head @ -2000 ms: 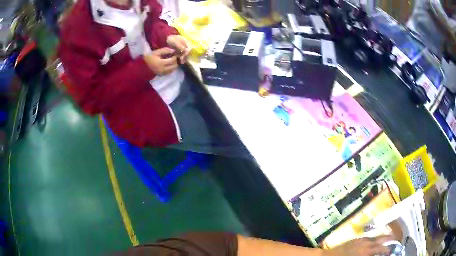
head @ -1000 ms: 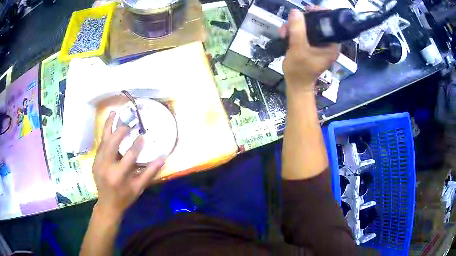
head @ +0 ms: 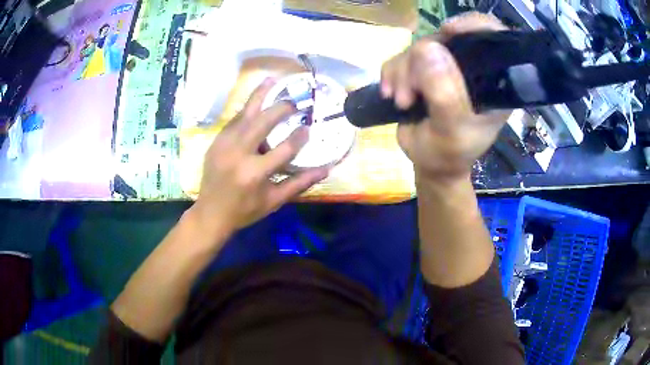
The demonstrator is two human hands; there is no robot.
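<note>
The white round housing (head: 329, 146) lies on the glaring pad (head: 381, 160), with a dark wire rising near its centre. My left hand (head: 246, 167) rests on its left side, thumb and fingers spread around the rim and fingertips near the centre fitting (head: 301, 93). My right hand (head: 445, 107) grips the black electric screwdriver (head: 499, 71), held nearly level. Its thin bit points left to the housing's centre; whether it touches a screw cannot be told. Part of the housing is hidden under my left hand.
A blue crate (head: 563, 285) with white units stands below the bench edge at right. Grey-white metallic units (head: 534, 142) stand on the bench at right. Green printed sheets (head: 153, 107) and a pink princess sheet (head: 78, 93) lie at left. A brown board (head: 356, 8) is at the top.
The view has shifted. The screwdriver has come from above the units at right to the housing, its bit now at the centre. My left hand remains on the housing.
</note>
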